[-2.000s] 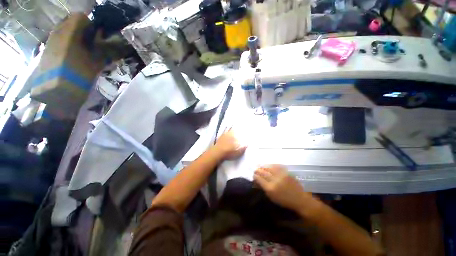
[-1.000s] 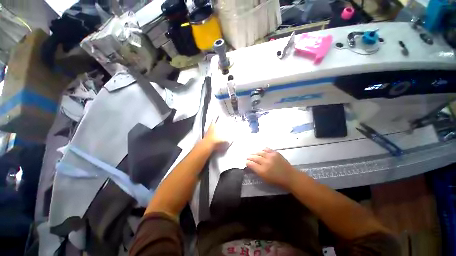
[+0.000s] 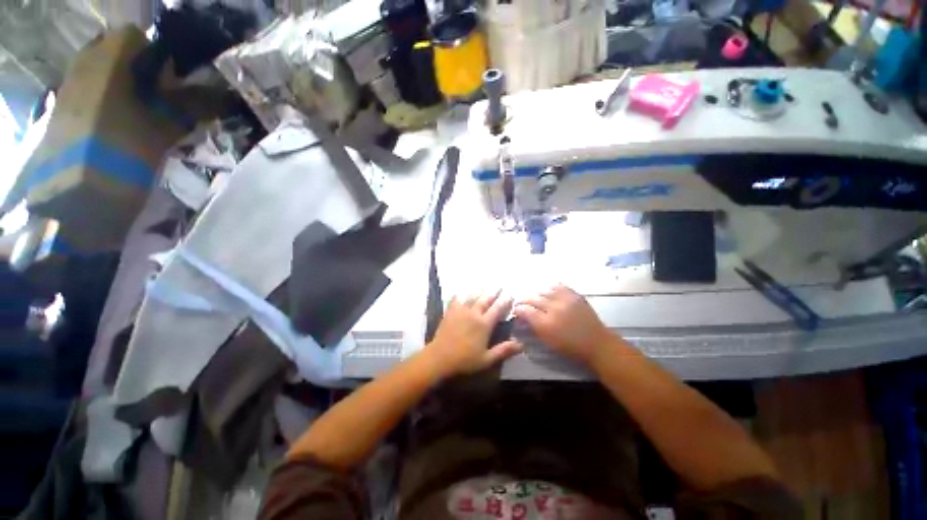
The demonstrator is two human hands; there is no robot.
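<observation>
The white sewing machine (image 3: 630, 183) stands in front of me, its lit needle area at the left end of the head. Pale fabric (image 3: 478, 266) lies under the bright light; its edges are washed out. My left hand (image 3: 476, 330) and my right hand (image 3: 559, 323) are close together at the front of the bed, fingertips on the near end of the piece, where a small dark part (image 3: 503, 327) shows between them. A long dark strip (image 3: 437, 239) runs beside the needle area, left of my hands.
Dark and pale garment panels (image 3: 234, 254) are heaped at left with a light blue strip (image 3: 239, 295). A black pad (image 3: 683, 247) and thread snips (image 3: 778, 295) lie on the bed at right. A pink item (image 3: 663, 99) sits on the machine. A cardboard box (image 3: 97, 142) stands at far left.
My left hand has come back from near the needle to the front edge, beside my right hand. The dark lower end of the piece no longer hangs visibly over the table edge. The view has shifted.
</observation>
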